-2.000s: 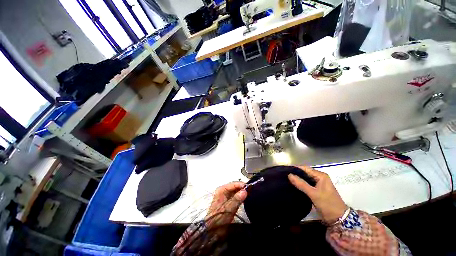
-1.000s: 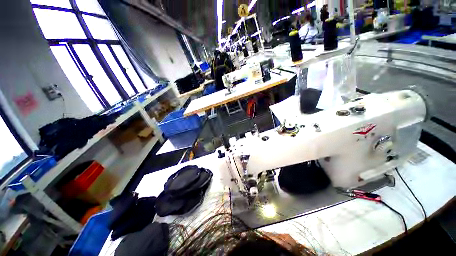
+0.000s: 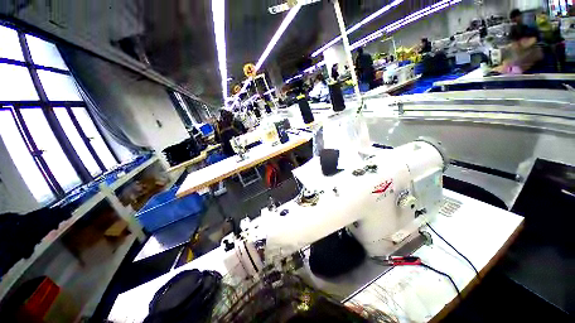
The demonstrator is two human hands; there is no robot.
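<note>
No hand shows in the head view; strands of hair cover the bottom middle. The white sewing machine (image 3: 328,211) stands on the white table (image 3: 470,236). Its needle area at the left end of the arm is partly hidden by the hair. A rounded black piece (image 3: 337,253) lies under the arm on the metal bed. A heap of black sewn pieces (image 3: 183,296) lies left of the machine, cut off by the bottom edge. Red and black snips (image 3: 403,260) lie at the right of the bed.
A second sewing table (image 3: 233,167) with a machine stands beyond. A blue bin (image 3: 167,208) is at the left, beside shelving (image 3: 120,183) under the windows. Black thread cones (image 3: 337,98) stand behind the machine. Several people are far back at the upper right.
The view has tilted up and turned right. Both hands and the black workpiece they held two seconds ago have left the picture. More of the ceiling and factory floor shows.
</note>
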